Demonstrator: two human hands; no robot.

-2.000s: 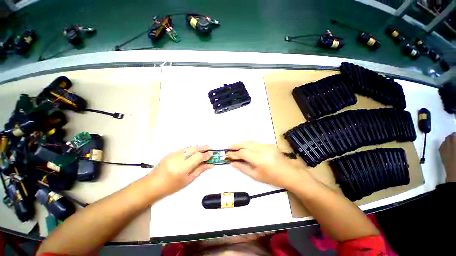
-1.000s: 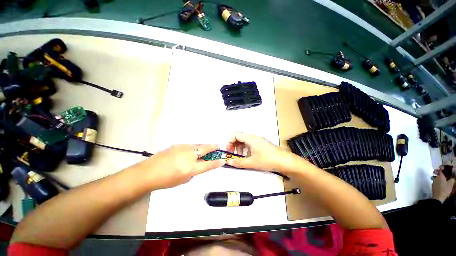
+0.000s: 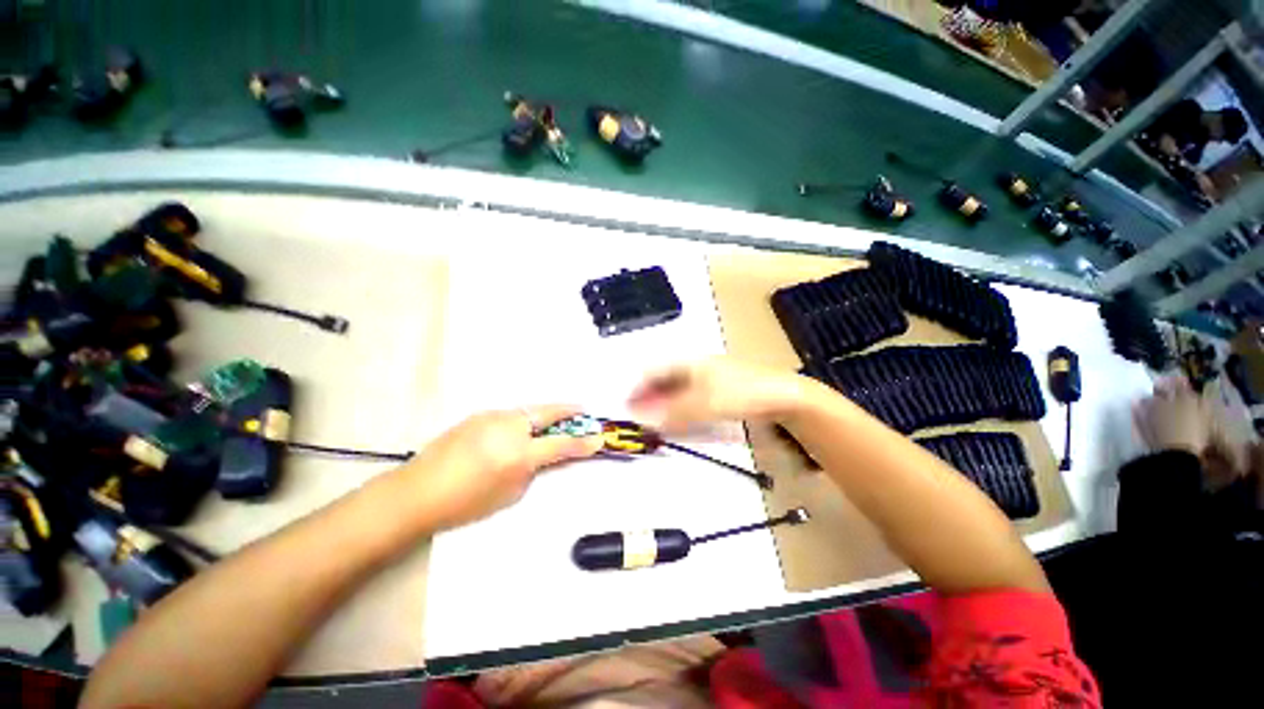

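My left hand (image 3: 488,464) holds the open black housing (image 3: 627,441) over the white sheet. A green circuit board (image 3: 571,427) shows at its left end and yellow parts show at its right. Its cable (image 3: 721,464) runs right to a small connector. My right hand (image 3: 693,399) is just above the housing's right end; its fingers are blurred, and I cannot tell whether they hold anything. A closed unit (image 3: 632,549) with a tan band lies nearer me, cable to the right. A small group of black covers (image 3: 632,299) lies beyond my hands.
Unfinished units (image 3: 132,416) are piled at the left. Rows of black covers (image 3: 929,388) stand on cardboard at the right. Another closed unit (image 3: 1063,374) lies beyond them. The green conveyor (image 3: 749,125) carries more units. Another person's hands (image 3: 1178,423) are at the far right.
My right hand has lifted off the housing and blurred. Yellow parts and the cable with its connector now show more. The whole view has shifted and tilted.
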